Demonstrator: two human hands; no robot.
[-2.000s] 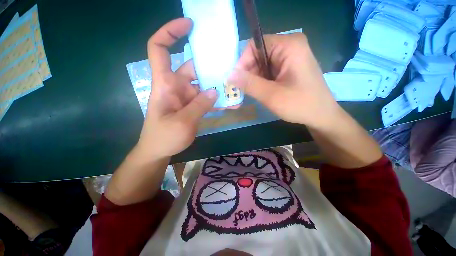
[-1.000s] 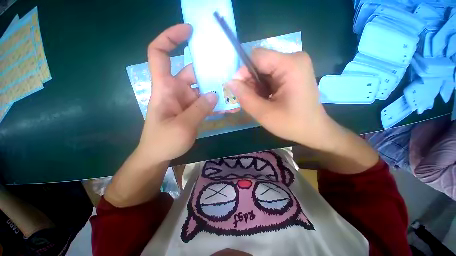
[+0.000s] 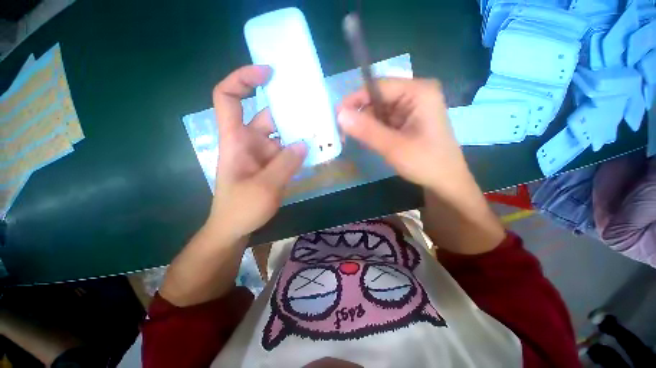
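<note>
My left hand [image 3: 252, 162] holds a plastic housing [image 3: 295, 79] by its long sides. The housing is glaring white and rounded oblong, with small dark holes at its near end. My right hand [image 3: 410, 126] holds the tweezers [image 3: 365, 61], a dark stick, slightly blurred, with the upper end pointing away from me. The tweezers' tip is hidden in the fingers. The right fingertips are just right of the housing, apart from it. The shiny pale-blue working adhesive sheet [image 3: 201, 144] lies under both hands, with a tan strip along its near edge.
Spare adhesive sheets [image 3: 39, 118] with tan and blue stripes lie at the left. A large jumbled pile of light-blue housings [image 3: 536, 54] lies at the right. The dark green bench [image 3: 129, 208] ends in front of my torso. Another person's clothed legs [image 3: 626, 208] show at the right.
My right hand has come off the housing's near end. The tan piece seen there earlier no longer shows, and the dark holes are uncovered. The housing's far end is now in view.
</note>
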